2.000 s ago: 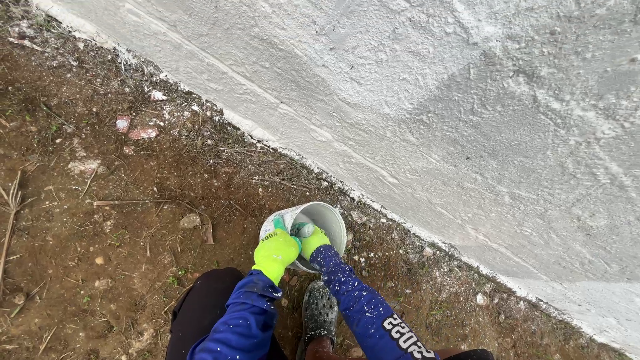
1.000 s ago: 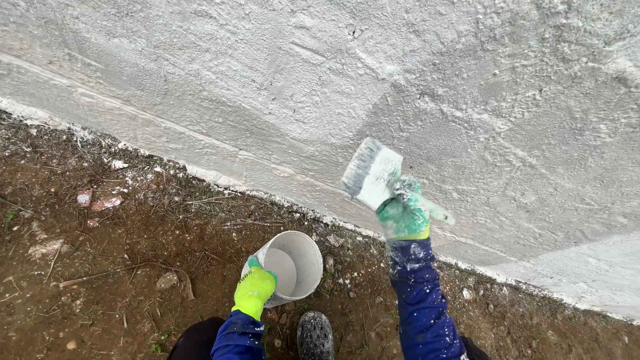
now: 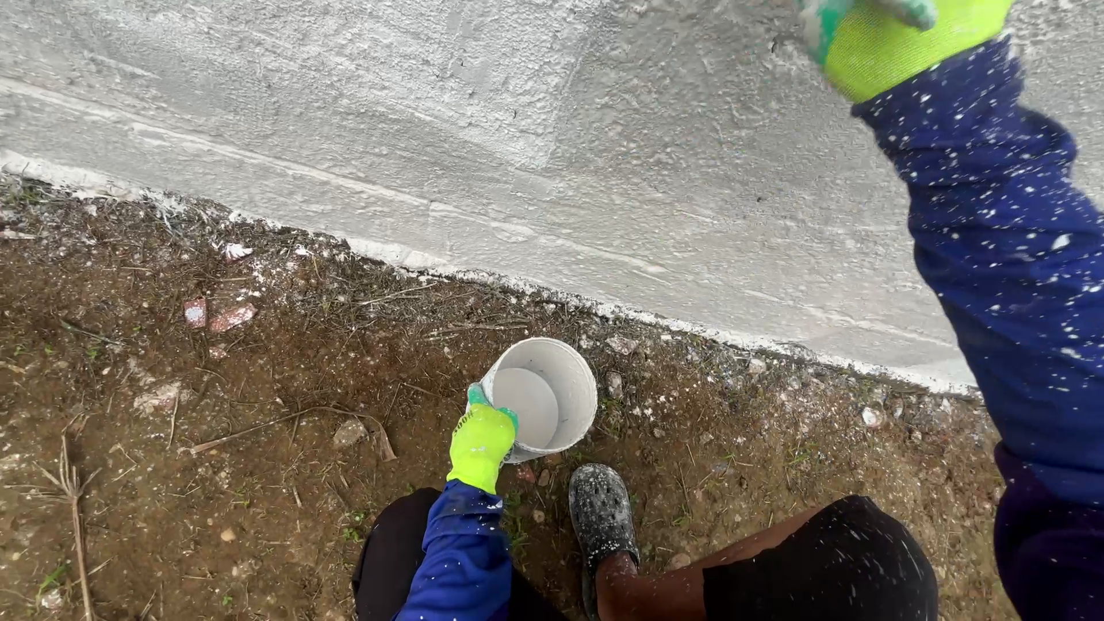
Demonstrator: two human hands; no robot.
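Note:
My left hand (image 3: 483, 440), in a yellow-green glove with green fingers, grips the rim of a white plastic bucket (image 3: 576, 388). Whitish liquid lies in the bottom of the bucket. At the top right edge, my right hand (image 3: 897, 39), gloved alike, is raised against the view of the rough painted wall (image 3: 690, 172). Its fingers are partly cut off by the frame, and the brush seen earlier is out of view. White specks cover both blue sleeves.
Brown soil with twigs, stones (image 3: 349, 433) and reddish fragments (image 3: 233, 317) runs along the wall's base. A speckled clog (image 3: 602, 513) on one foot stands just below the bucket. A dry stalk (image 3: 78, 517) lies at the left.
My right hand has come out of the bucket with a wide paintbrush, then moved up and right to the frame's top edge. My left hand has stayed at the bucket.

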